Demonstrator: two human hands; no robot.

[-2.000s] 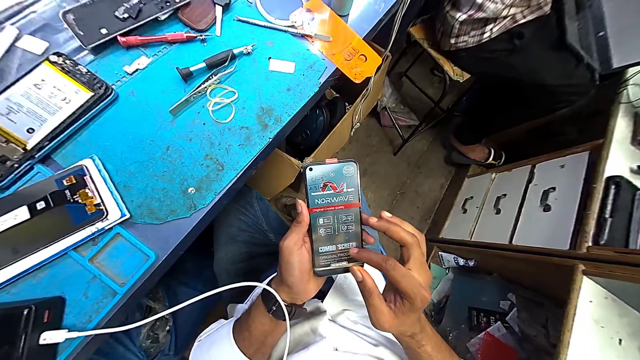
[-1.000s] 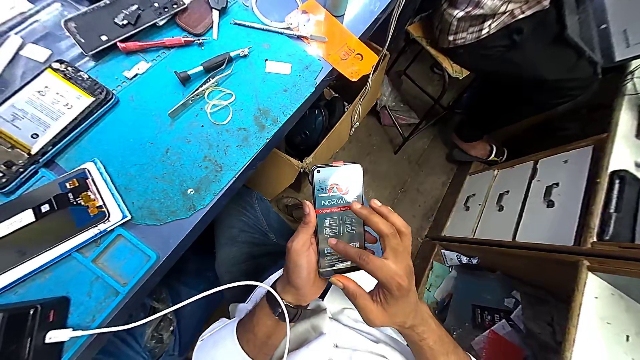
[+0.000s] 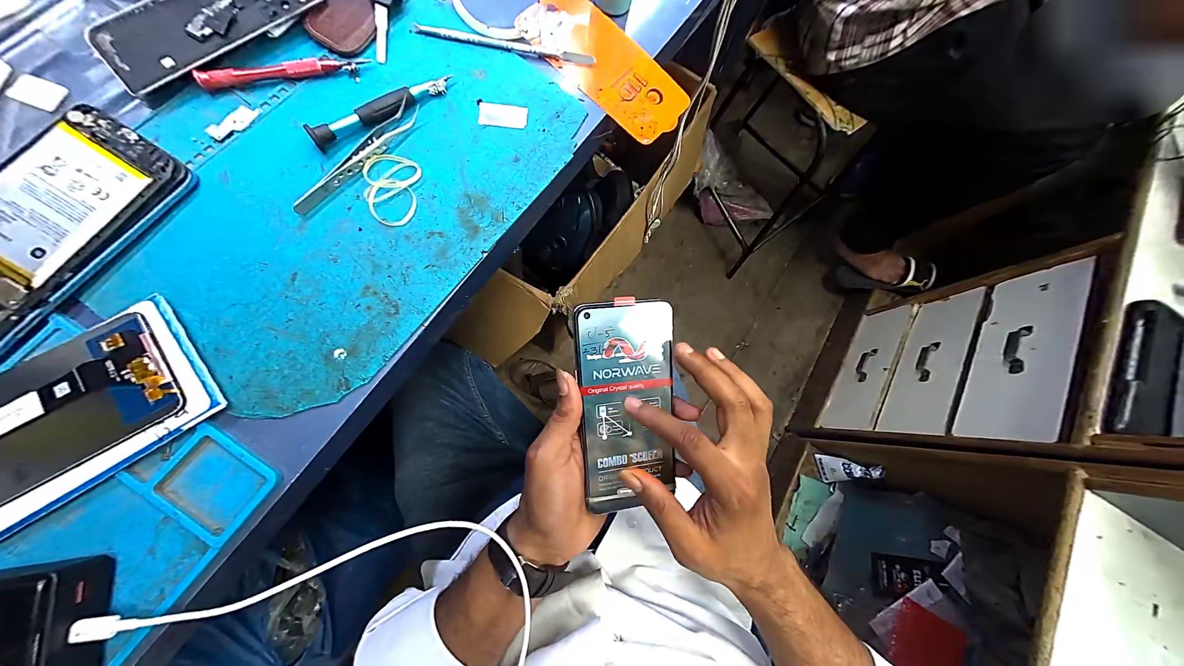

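Note:
My left hand (image 3: pixel 555 472) grips a smartphone (image 3: pixel 627 435) upright over my lap, thumb along its left edge and fingertips at its right edge. A printed protective film with a small red tab covers the phone's screen, and thin white lines joining dots show through it. My right hand (image 3: pixel 721 462) is spread over the phone and holds nothing; its index fingertip is at the middle of the screen and its thumb tip near the lower part. A white cable (image 3: pixel 370 546) arches in front of my left wrist, its plug at a black device (image 3: pixel 55 601) on the bench.
On the blue mat (image 3: pixel 277 305) lie an opened phone with a battery (image 3: pixel 69 199), a display assembly (image 3: pixel 92 398), tweezers (image 3: pixel 342 176), a screwdriver (image 3: pixel 375 109) and a red screwdriver (image 3: pixel 277 72). A cardboard box (image 3: pixel 592 277) stands below. Drawers (image 3: pixel 934 361) and a seated person's foot (image 3: pixel 874 264) are at right.
My right index finger has shifted about over the phone's screen. White lines between dots now show on it, where the earlier frames show none plainly. My left hand has kept its hold.

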